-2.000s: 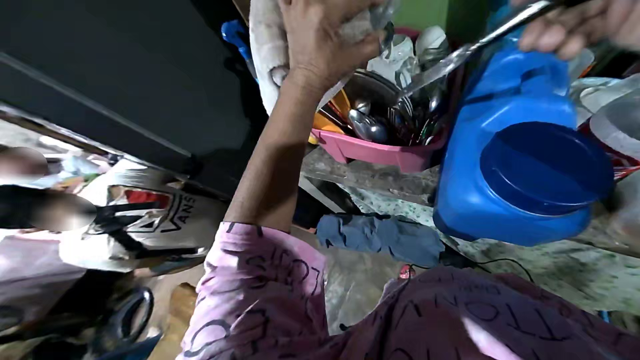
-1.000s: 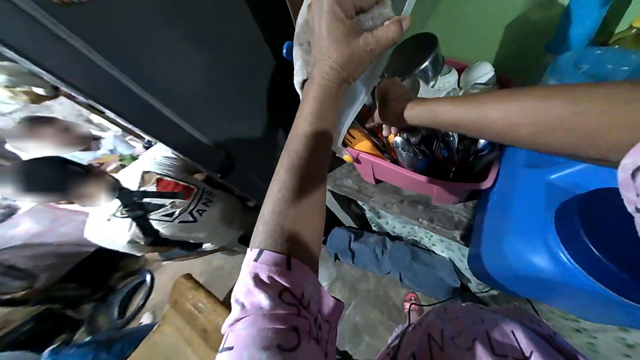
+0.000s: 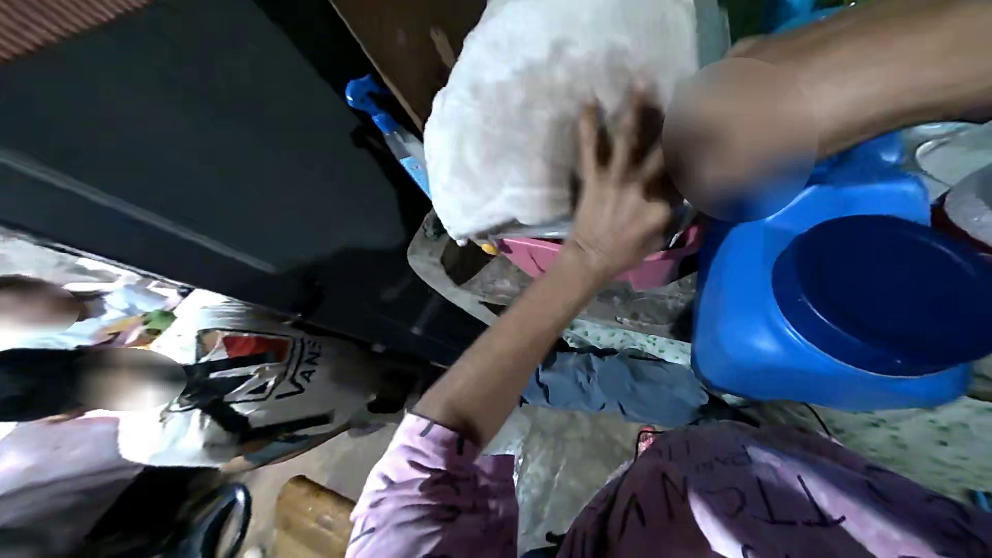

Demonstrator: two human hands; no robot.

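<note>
A white cloth [image 3: 511,116] lies spread above the pink plastic basin [image 3: 535,256] and hides most of what the basin holds. My left hand [image 3: 624,201] reaches up over the basin with its fingers spread against the cloth's right part; whether it grips the cloth is not clear. From the upper right comes my right hand [image 3: 736,139], beside the left one at the cloth's right edge; it is blurred, and its fingers cannot be made out. Just right of the basin stands a blue plastic container [image 3: 728,333] with a dark blue round lid [image 3: 883,294].
A dark panel [image 3: 194,139] fills the upper left, with a blue-handled object [image 3: 376,108] by its edge. Two people are at the lower left, one in a white printed shirt [image 3: 256,372]. A wooden piece [image 3: 310,515] and grey-blue fabric [image 3: 620,384] lie below.
The white cloth now covers much of the basin, where cutlery showed before. My left hand has come down onto the cloth. My right hand has left the cutlery in the basin.
</note>
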